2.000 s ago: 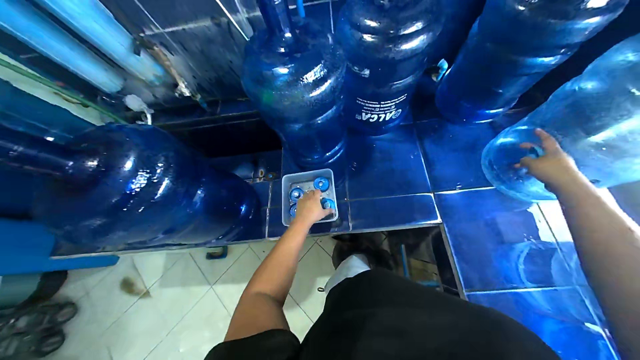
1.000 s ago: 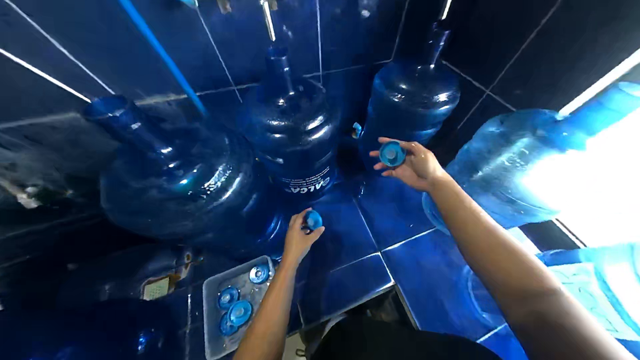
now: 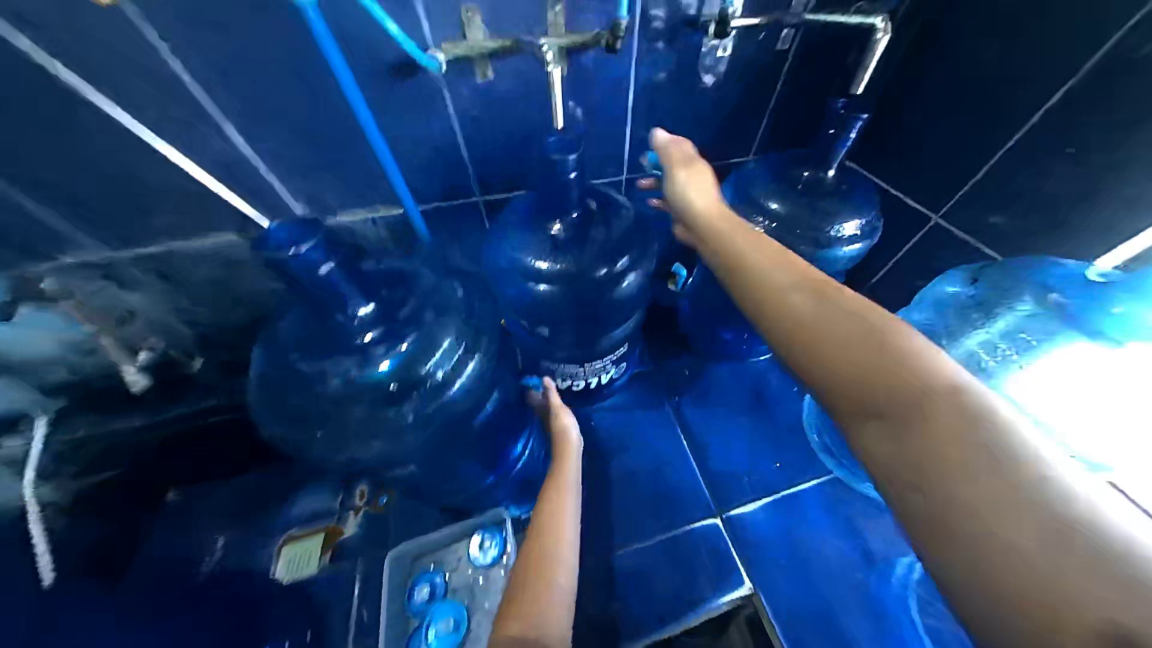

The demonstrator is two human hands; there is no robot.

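Observation:
My right hand (image 3: 688,180) reaches up between the necks of two large blue plastic water jugs, the middle one (image 3: 571,261) and the one at its right (image 3: 801,211). A blue cap (image 3: 652,162) is in its fingers. Lower down, my left hand (image 3: 556,414) holds another blue cap (image 3: 533,383) beside the base of the middle jug and the left jug (image 3: 387,360). A spout (image 3: 556,99) points down into the neck of the middle jug. Below my left hand, a grey plastic tub (image 3: 394,576) holds several blue caps (image 3: 445,621).
Metal pipes (image 3: 585,40) with valves run along the dark tiled wall. A lighter blue jug (image 3: 954,306) stands at the right under glare. A small blue thing (image 3: 678,276) sits between two jugs. White-jointed blue tiles (image 3: 666,486) form the ledge.
My left hand took a cap out of the tub between the first frame and the second. My right hand has moved from the right-hand jug to the middle jugs. The view has shifted toward the wall.

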